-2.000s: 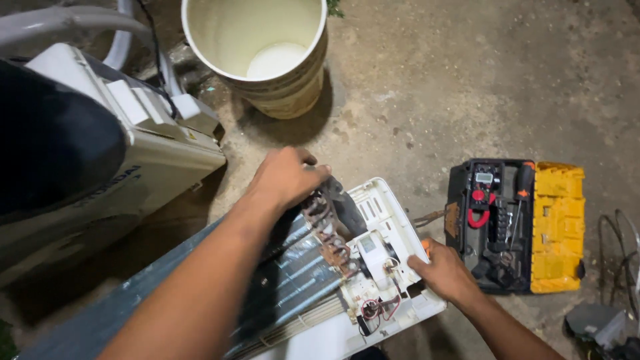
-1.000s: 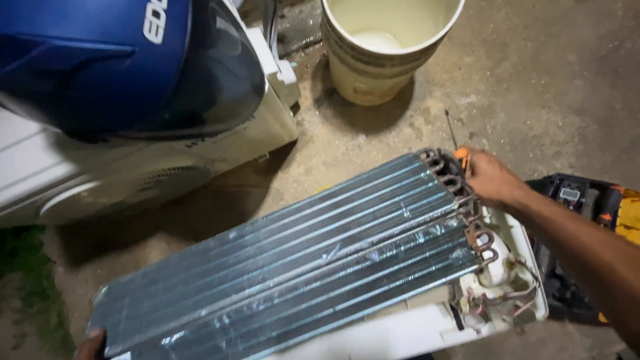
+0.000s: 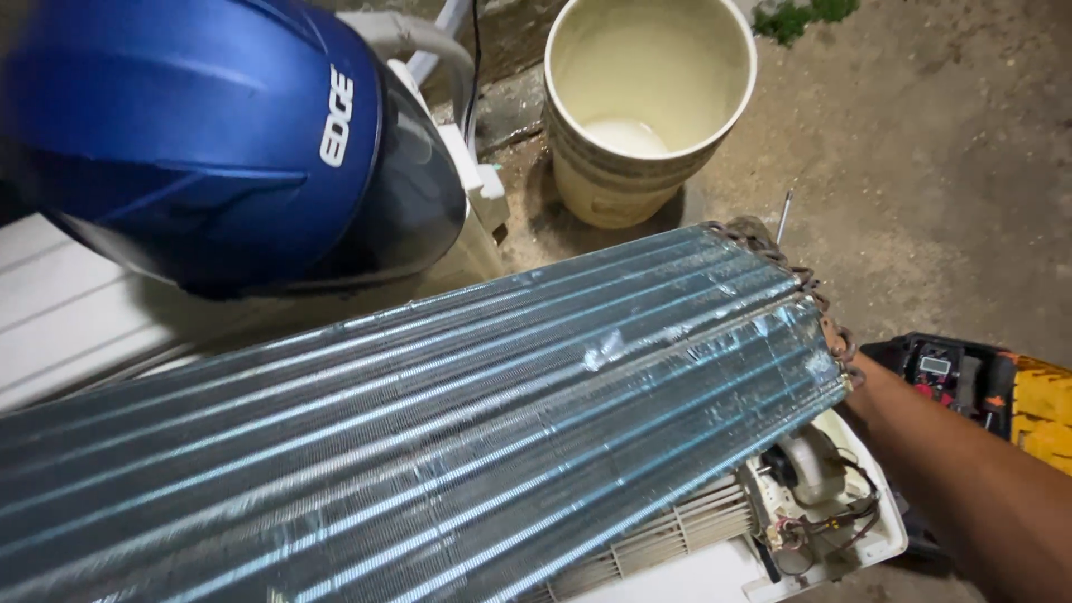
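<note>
A finned evaporator coil (image 3: 469, 368) slants across the view, raised over the white indoor unit of an air conditioner (image 3: 879, 536). Copper return bends (image 3: 825, 314) line its right end. My right hand (image 3: 858, 377) is at that end, its fingers mostly hidden behind the coil; the wrist and forearm show at the right. A thin screwdriver shaft (image 3: 785, 216) sticks out beyond the bends, its handle hidden. Below the coil, the indoor unit shows its blower wheel (image 3: 687, 528), a motor (image 3: 808, 465) and wires. My left hand is out of view.
A cream bucket (image 3: 645, 180) with some pale liquid stands on the concrete floor beyond the coil. At the left, a blue helmet (image 3: 209, 126) rests on a white outdoor unit (image 3: 50, 301). A black and yellow toolbox (image 3: 1038, 402) holding a meter (image 3: 934, 366) lies at the right.
The coil has risen off the indoor unit, uncovering the blower wheel. My right hand has slipped mostly out of sight behind the coil's end. My left hand, partly visible one second ago, has left the view.
</note>
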